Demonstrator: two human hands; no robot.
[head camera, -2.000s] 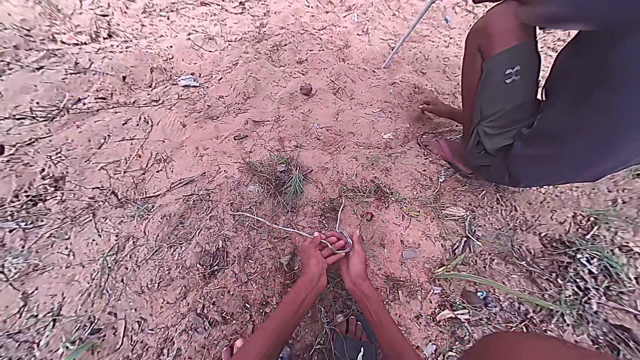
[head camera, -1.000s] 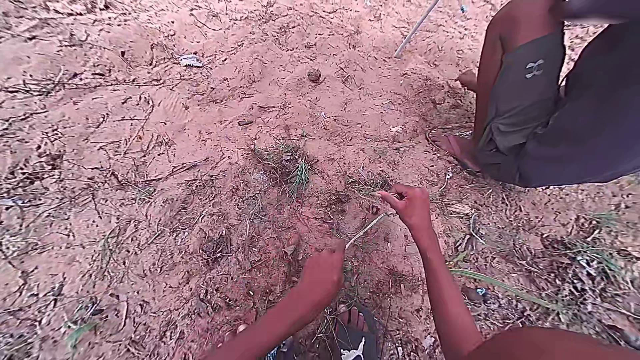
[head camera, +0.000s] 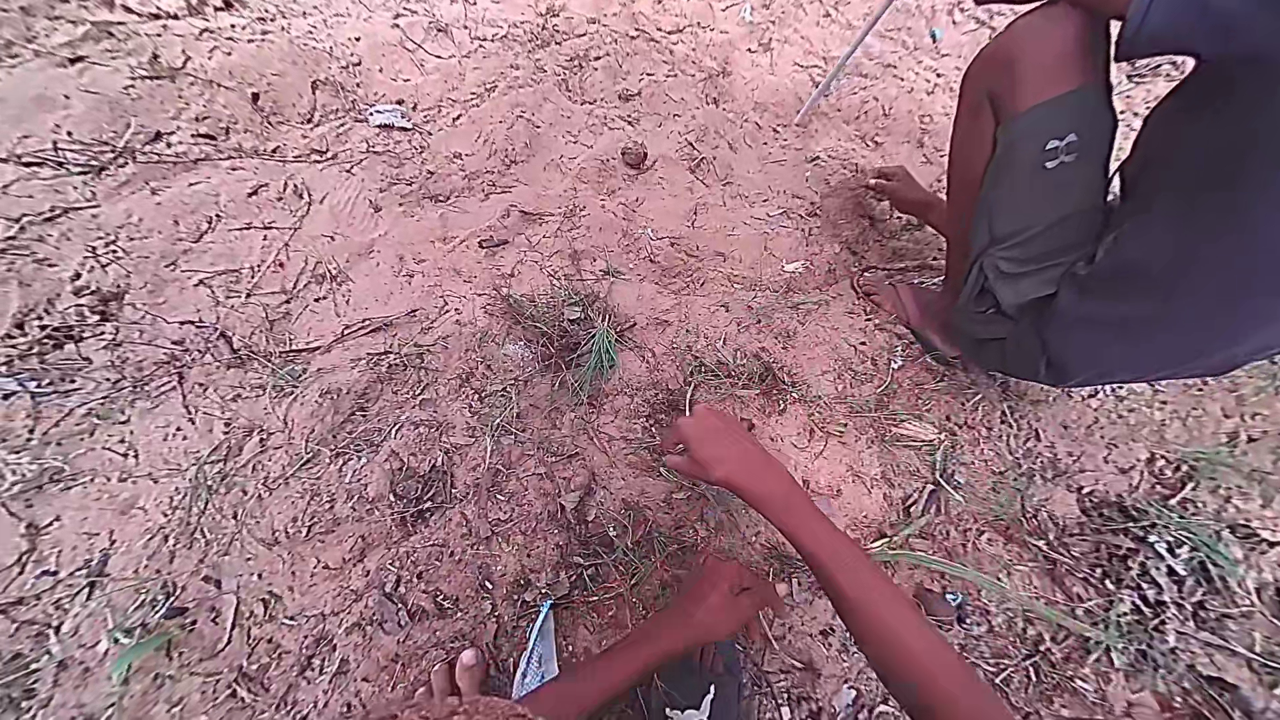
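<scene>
Over the sandy ground near the middle is my right hand (head camera: 712, 447), its fingers curled, with a short end of pale cord (head camera: 689, 398) showing above them. My left hand (head camera: 722, 600) is lower, close above my sandalled foot, with its fingers bent. A thin pale strand shows just beside it; whether the fingers hold it cannot be told. The stretch between the two hands shows no clear cord.
A person in dark clothes (head camera: 1150, 250) squats at the right, one hand (head camera: 905, 190) near the ground. A grass tuft (head camera: 600, 355), a small round brown object (head camera: 634, 154), a thin rod (head camera: 840, 65), a white scrap (head camera: 388, 116) and a blue-white strip (head camera: 538, 655) lie about.
My hands were together with the cord two seconds ago, then apart with it stretched between them. Since then my right hand has moved left and my left hand down and right.
</scene>
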